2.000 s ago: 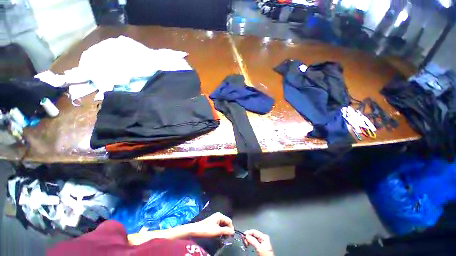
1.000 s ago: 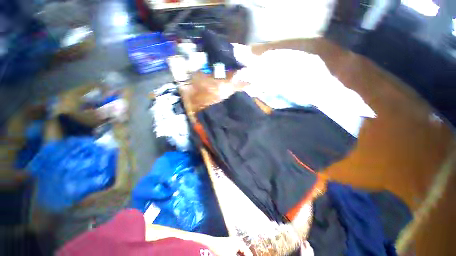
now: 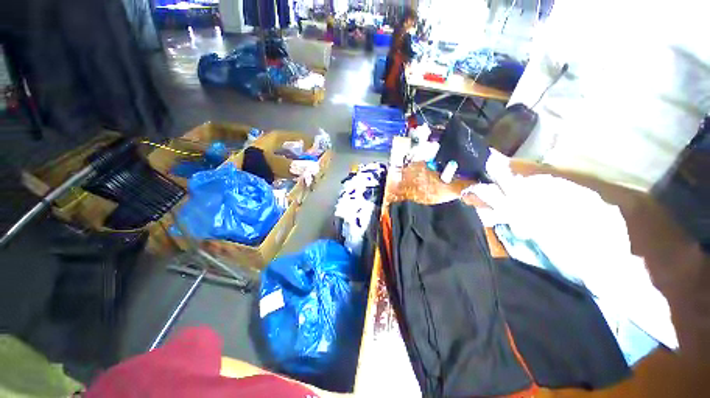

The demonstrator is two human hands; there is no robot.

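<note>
Neither of my hands shows; only my dark red sleeve and a strip of forearm are at the bottom edge. Nearest in front, black trousers (image 3: 451, 295) lie flat and folded on the glossy brown table (image 3: 662, 210), with an orange-red edge showing beside and beneath them. A loose pile of white cloth (image 3: 580, 221) lies behind them, with pale blue cloth (image 3: 537, 253) between. Small white thread cones (image 3: 448, 172) stand at the table's far end beside dark cloth (image 3: 461, 146).
A stuffed blue plastic bag (image 3: 315, 307) and black-and-white scraps (image 3: 360, 204) lie on the floor left of the table. Open cartons (image 3: 265, 253), black hangers (image 3: 132, 186) and a metal tube frame (image 3: 206, 272) are further left. A blue basket (image 3: 378, 128) and a person (image 3: 398, 62) are beyond.
The view has swung left from the table to the floor and cartons. My hands, earlier at the bottom edge with a small dark item between them, have left the picture.
</note>
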